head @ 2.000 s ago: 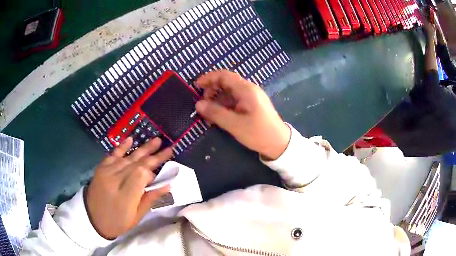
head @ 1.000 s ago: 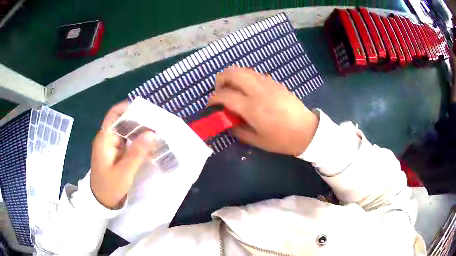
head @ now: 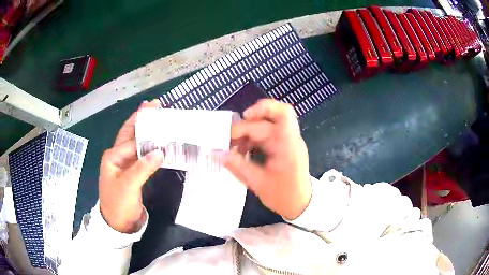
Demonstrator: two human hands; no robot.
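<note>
A folded white label sheet [head: 185, 126] with a row of grey printed labels is held up between both hands. My left hand [head: 126, 172] grips its left end, thumb on the printed row. My right hand [head: 276, 161] is at its right end, fingertips at the labels and slightly blurred; whether a label is between them cannot be told. A dark radio [head: 247, 96] lies behind the sheet, mostly hidden, its black face up. It rests on the dark sticker sheet [head: 300, 70] with rows of narrow white bars.
A row of red-edged radios [head: 397, 40] stands at the upper right. A single radio [head: 75, 73] with a small white label lies at the upper left, beyond the pale strip [head: 155, 69]. Spare label sheets [head: 61, 188] lie at the far left. A person's dark sleeve shows at the right edge.
The label sheet has been lifted and folded over, and my right hand has moved from the radio to the sheet. The radio, earlier tilted with its red side showing, now lies with its black face up.
</note>
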